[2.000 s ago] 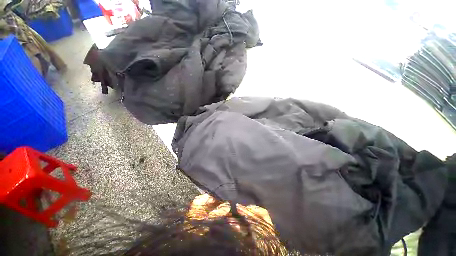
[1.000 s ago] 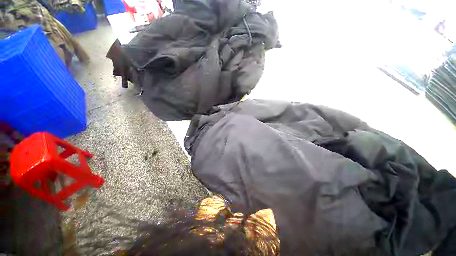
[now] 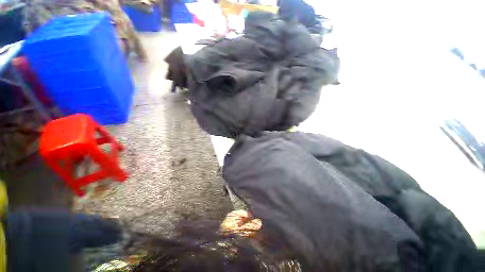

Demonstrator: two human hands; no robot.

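A dark grey jacket (image 3: pixel 314 207), bulky and smooth, lies across the lower right. Its near part runs to the bottom edge. A small lit patch of skin, likely my left hand (image 3: pixel 241 222), shows at the jacket's lower left edge. Dark hair hangs over it, so its fingers and grip are unclear. A faint lit patch behind hair at the bottom edge may be my right hand (image 3: pixel 282 262), too hidden to read. No tool can be made out.
A large dark garment heap (image 3: pixel 260 79) sits beyond the jacket on the white table (image 3: pixel 393 90). Folded items (image 3: pixel 463 142) lie at the far right. A red stool (image 3: pixel 80 146) and blue crates (image 3: pixel 80 66) stand on the speckled floor at left. Someone's dark sleeve (image 3: pixel 58 236) and yellow clothing show lower left.
The view has swung left, so stool, crates and heap sit further right. Less skin shows at the jacket edge. A blurred dark sleeve and yellow cloth have appeared at lower left.
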